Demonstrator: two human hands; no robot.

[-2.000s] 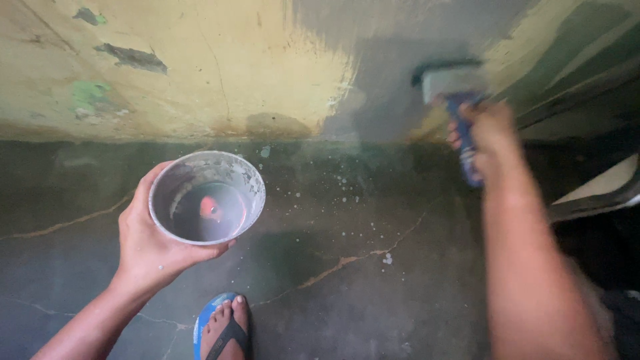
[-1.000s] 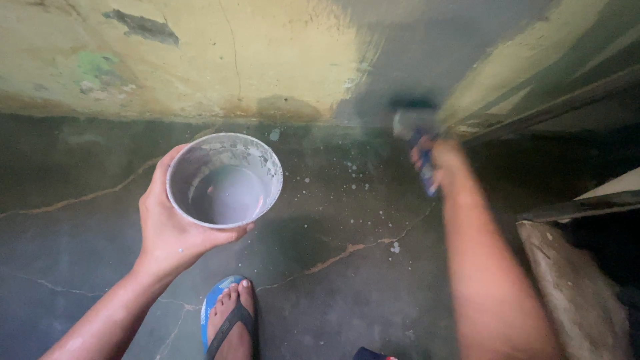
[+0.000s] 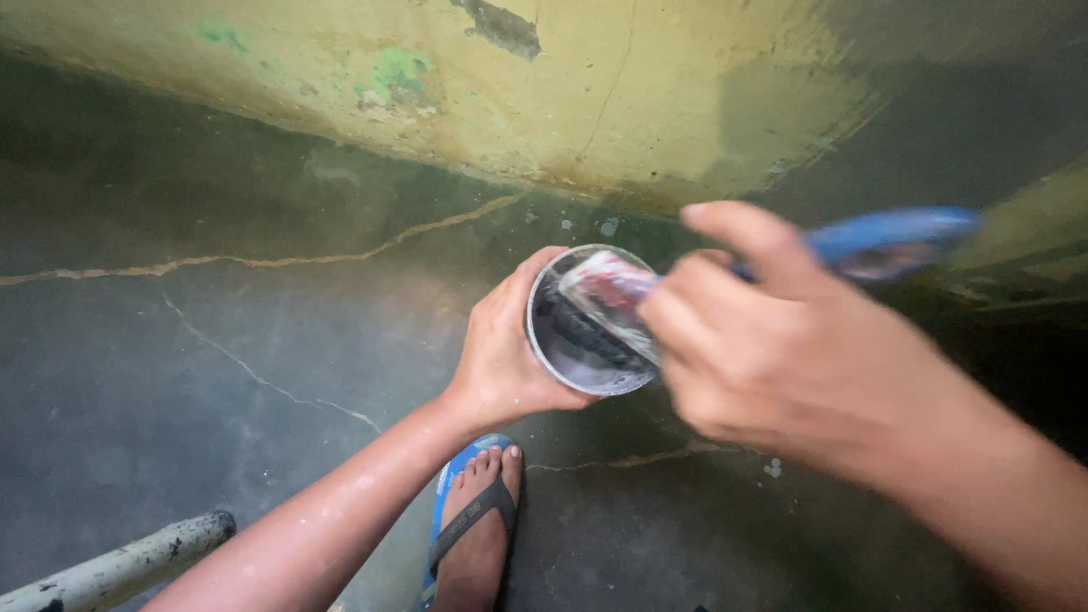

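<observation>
My left hand is wrapped around the side of a round paint cup with greyish paint in its bottom. Over the cup's mouth, my right hand grips a paintbrush by its blue handle. The brush's paint-smeared ferrule and dark bristles reach into the cup; the brush is blurred. Beyond the hands stands a yellow wall whose right part bears grey paint.
A cracked dark concrete floor meets the wall's foot. My foot in a blue flip-flop is below the cup. A worn, paint-chipped pole juts in at lower left. The right edge is dark.
My right hand has brought the brush from the grey-painted wall area to inside the cup. My left hand still holds the cup. The view has turned, and the pole now shows.
</observation>
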